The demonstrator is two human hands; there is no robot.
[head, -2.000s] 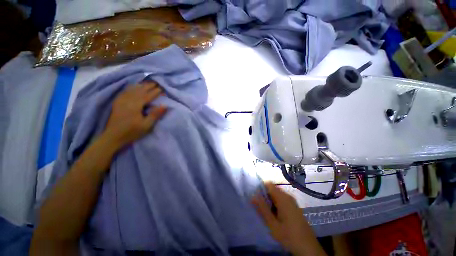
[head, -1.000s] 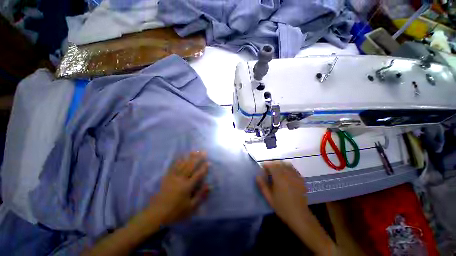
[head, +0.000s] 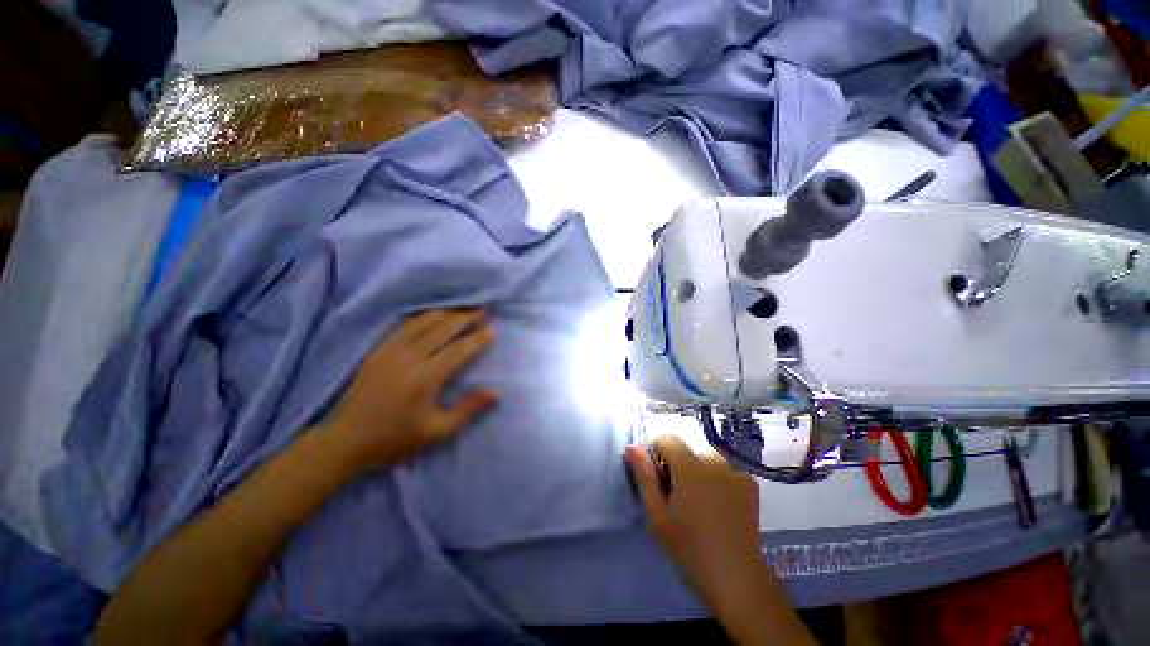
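Note:
A blue-grey garment [head: 505,442] is spread over the table left of the white sewing machine [head: 883,297], its right edge at the brightly lit needle area. My left hand [head: 410,385] lies flat on the garment with its fingers apart. My right hand [head: 687,492] is at the garment's right edge just below the machine head, fingers curled around a small dark tool [head: 658,467], hard to make out. The needle itself is hidden by the head and the glare.
Red-handled scissors [head: 897,473] and green-handled scissors [head: 943,467] lie below the machine arm, near a dark slim tool [head: 1019,483]. A plastic-wrapped brown packet [head: 341,107] and heaped blue-grey cloth [head: 757,76] lie behind. A ruler strip [head: 870,553] runs along the near edge.
My left hand has moved up the garment from its place a second ago. The garment's upper right part now reaches further up beside the machine head. The camera view has shifted.

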